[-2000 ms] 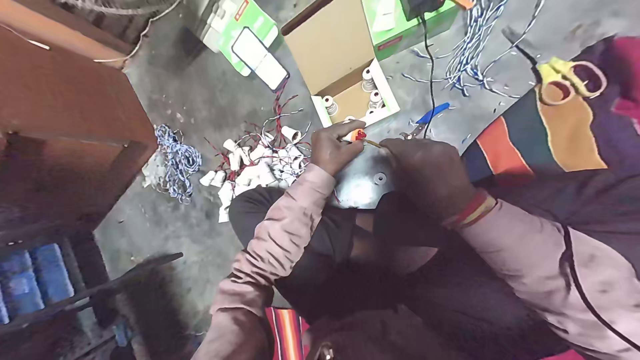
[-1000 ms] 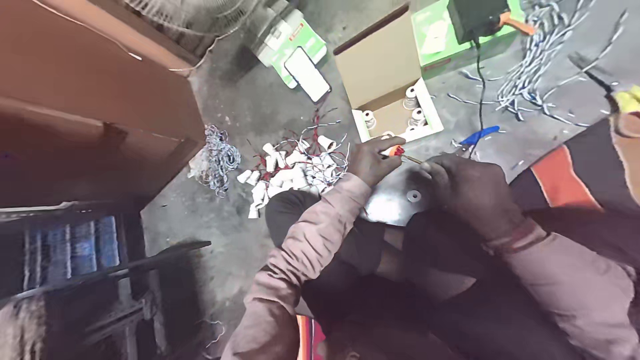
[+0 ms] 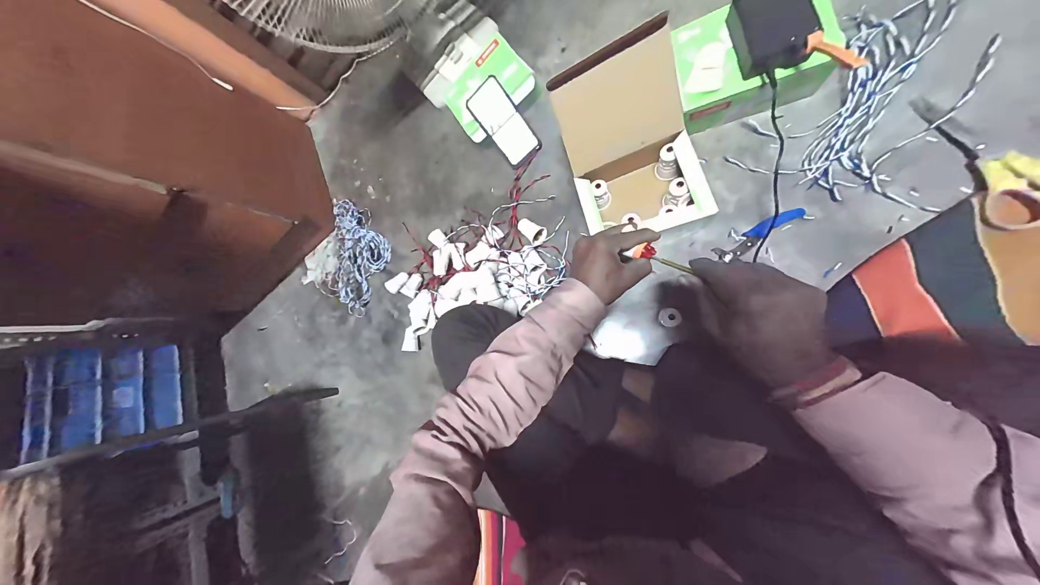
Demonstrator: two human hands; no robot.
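Note:
My left hand (image 3: 613,264) grips a small orange-and-red piece (image 3: 644,250), whose exact kind I cannot tell. From my right hand (image 3: 760,317) a thin yellowish rod or wire (image 3: 673,264) reaches to that piece, pinched between the fingertips. Below the hands, a small round white part (image 3: 669,317) lies on a shiny metal plate (image 3: 621,329). Just beyond my left hand stands an open cardboard box (image 3: 703,183) holding several white cylindrical parts. To the left lies a heap of white lamp holders or similar fittings (image 3: 471,284) with red and white wires.
Pliers with blue handles (image 3: 772,223) lie beyond my right hand, near a black cable. Twisted blue-white wires (image 3: 865,106), green boxes (image 3: 491,65) and a phone (image 3: 504,122) are on the floor. A wooden cabinet (image 3: 162,162) stands left; a wire bundle (image 3: 357,252) is beside it.
The view has shifted to the left since the earliest frame. Both hands stay close together over the metal plate, still holding the orange-and-red piece and the thin rod or wire.

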